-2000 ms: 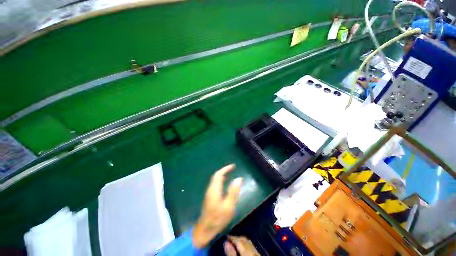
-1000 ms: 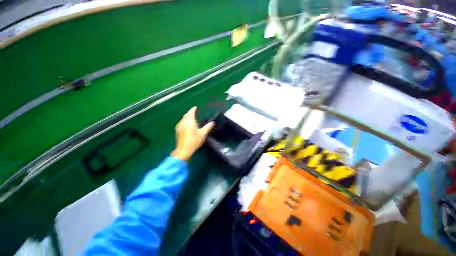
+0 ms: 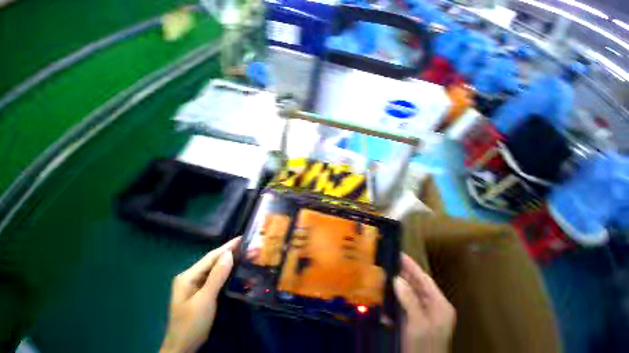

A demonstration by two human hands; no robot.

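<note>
A black plastic housing (image 3: 276, 267) is held between both hands, over the orange fixture (image 3: 331, 255), which shows through its openings. My left hand (image 3: 196, 293) grips the housing's left edge. My right hand (image 3: 424, 303) grips its right edge. Whether the housing touches the fixture cannot be told. The hinged fixture cover (image 3: 352, 127) stands open behind the fixture. The stack of housings (image 3: 155, 195) lies on the green bench to the left. The picture is blurred.
Hazard tape (image 3: 324, 180) is behind the fixture. A white beam with a blue oval logo (image 3: 369, 103) and a black cable chain (image 3: 376, 67) stand beyond. A cardboard carton (image 3: 476, 283) is at right. A white tray (image 3: 227, 110) is back left. People in blue are at upper right.
The view has swung right. My left hand has left the stack's side and both hands now hold a housing above the fixture. My right hand has come into view.
</note>
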